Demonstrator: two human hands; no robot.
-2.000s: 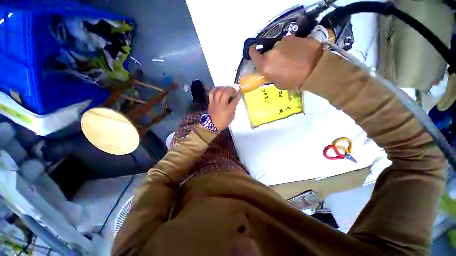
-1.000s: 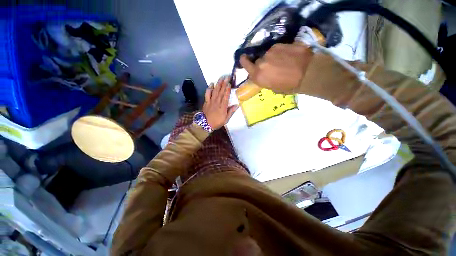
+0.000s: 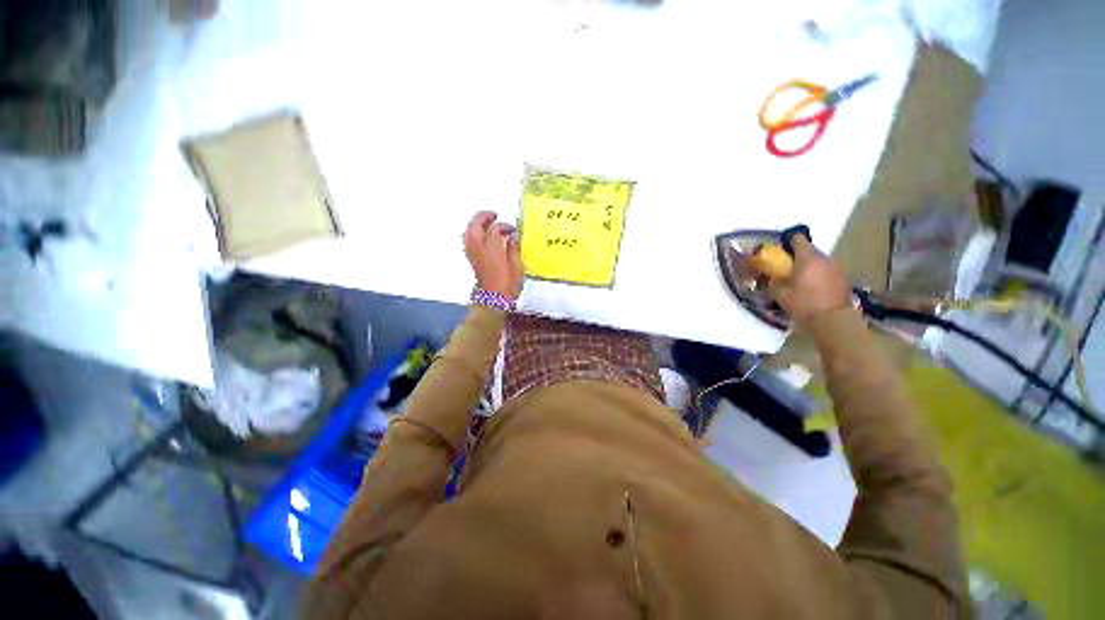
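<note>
The yellow card template (image 3: 570, 242) lies flat on the white table in front of me, with dark handwriting and a patterned patch at its far end. A thin dark rim shows around it. My left hand (image 3: 494, 256) is at its left edge, fingers bent; whether it grips anything cannot be told. My right hand (image 3: 809, 282) is closed on the handle of the steam iron (image 3: 743, 269), which stands on the table's near edge to the right of the template, clear of it.
Scissors (image 3: 800, 118) with orange and red loops lie at the far right. A beige fabric pile (image 3: 264, 184) lies at the left. A black hose (image 3: 951, 325) trails right from the iron. A blue crate (image 3: 318, 497) is below the table, and yellow-green cloth (image 3: 1012, 472) hangs at right.
The view has turned. The iron has gone from beside the template's edge to the right, away from it. My left hand stays near the template's side. The beige pile at left has come into view.
</note>
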